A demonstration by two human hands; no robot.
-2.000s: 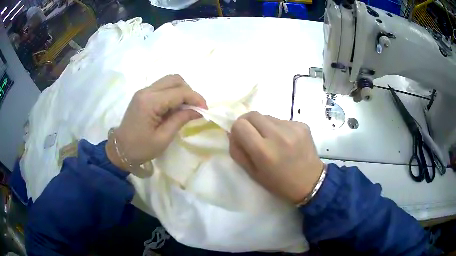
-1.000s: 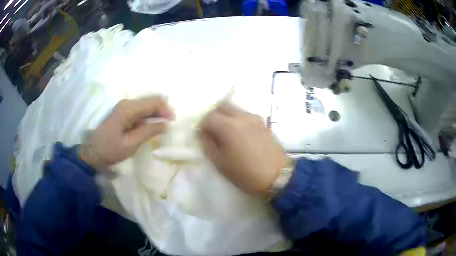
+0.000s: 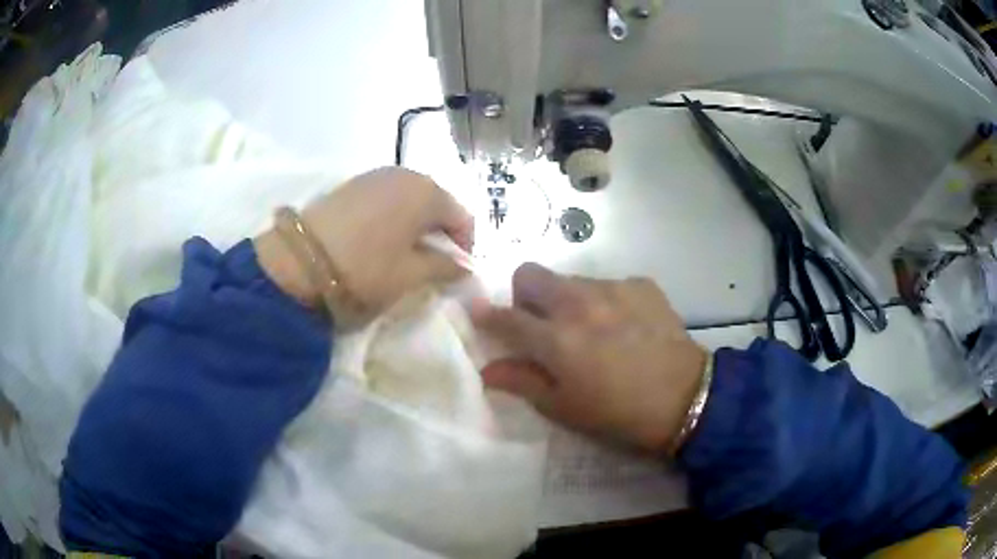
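Note:
A white to cream garment piece (image 3: 383,459) lies in a soft heap left of the needle and hangs toward the front edge. My left hand (image 3: 383,240) pinches a narrow white folded edge (image 3: 446,249) of it, just left of the presser foot and needle (image 3: 497,197). My right hand (image 3: 596,355) is in front of the needle, its fingers on the cloth; it is slightly blurred and its fingertips are partly hidden. The cloth edge is near the presser foot; I cannot tell if it touches.
The white sewing machine (image 3: 700,55) spans the upper right. Black fabric shears (image 3: 782,235) lie under its arm, with a slimmer silvery tool (image 3: 836,257) beside them. A crumpled whitish pile (image 3: 957,289) is at the right edge. A printed scale (image 3: 612,472) shows at the front edge.
The view has shifted toward the machine, which now appears larger and further left. Both hands have brought the cloth edge from the heap close to the needle, and they are nearer each other.

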